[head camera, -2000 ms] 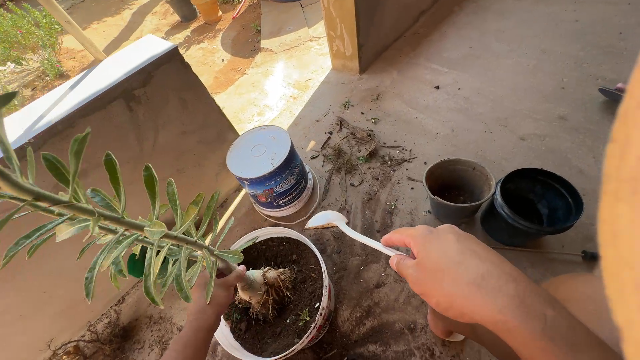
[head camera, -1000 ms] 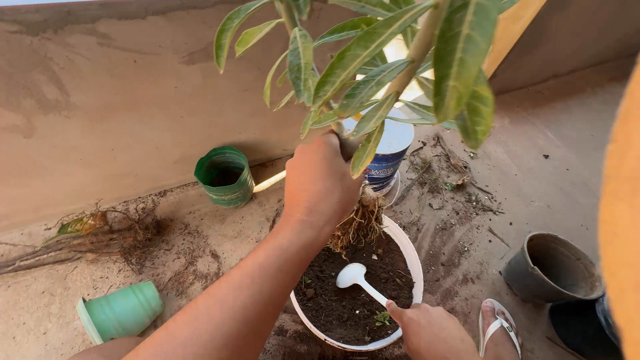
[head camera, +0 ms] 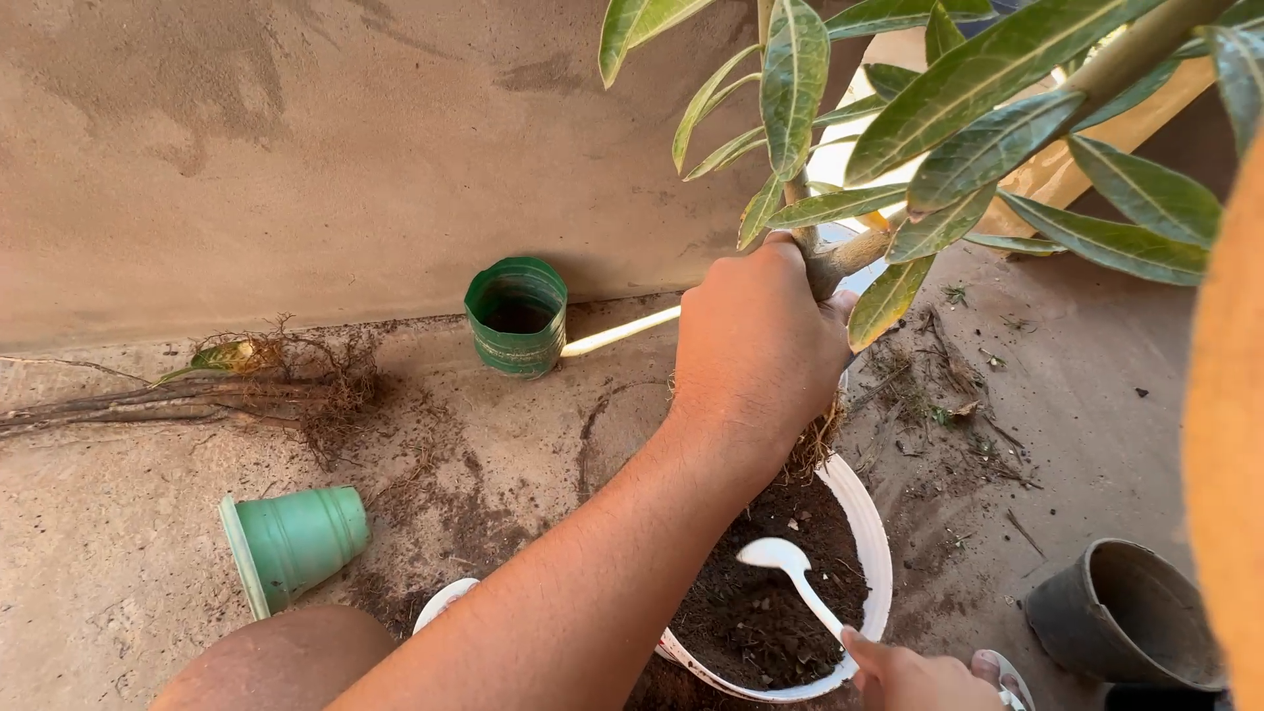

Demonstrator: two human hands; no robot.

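Note:
My left hand grips the thick stem of a leafy potted-type plant, whose branches and long green leaves reach to the upper right. Its fibrous roots show under my hand, over the back of a white plastic bucket. Dark soil fills much of the bucket. Low at the right, my right hand is closed on the handle of a white spoon, with its bowl just over or on the soil; which one I cannot tell. My left forearm hides the bucket's left side.
A cut green plastic container stands by the wall. Bare stems with dried roots lie at the left, above a light green pot on its side. A dark pot is at the lower right. Root debris litters the floor behind the bucket.
The plant, first leaning left with its root ball over the bucket's left part, now leans right in my left hand. The spoon has moved from beside the bucket to over its soil. The view has swung left.

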